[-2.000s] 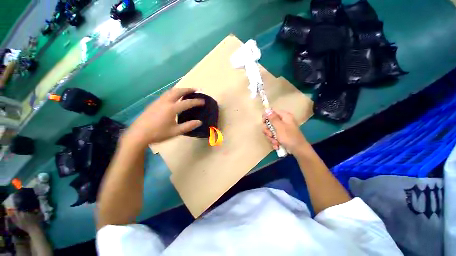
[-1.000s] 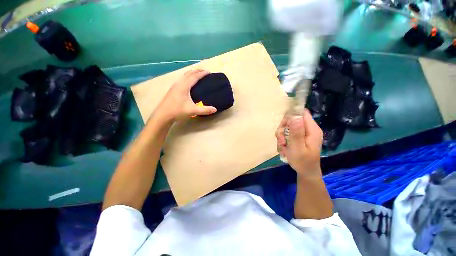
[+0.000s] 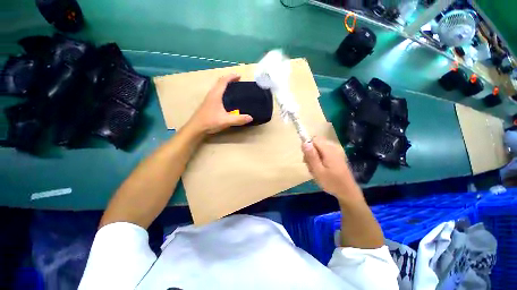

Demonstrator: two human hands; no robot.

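A black portable speaker (image 3: 249, 102) lies on the tan cardboard pad (image 3: 244, 170). My left hand (image 3: 215, 110) grips its left side, with the thumb along the near edge by a bit of orange loop (image 3: 234, 113). My right hand (image 3: 326, 164) is closed on the mallet handle (image 3: 296, 122). The white-wrapped mallet head (image 3: 273, 69) is slightly blurred at the speaker's upper right corner; whether it touches cannot be told.
Heaps of black shell pieces lie left (image 3: 116, 96) and right (image 3: 377, 116) of the pad. Waiting speakers stand beyond, one with an orange loop (image 3: 356, 46). A pale strip (image 3: 51, 193) is at left. Blue crates (image 3: 397, 218) and a fan (image 3: 456, 28) are at right.
The mallet head has come down from its raised, blurred position to beside the speaker. My left hand still holds the speaker. The view has turned rightward, bringing the fan and another waiting speaker into sight.
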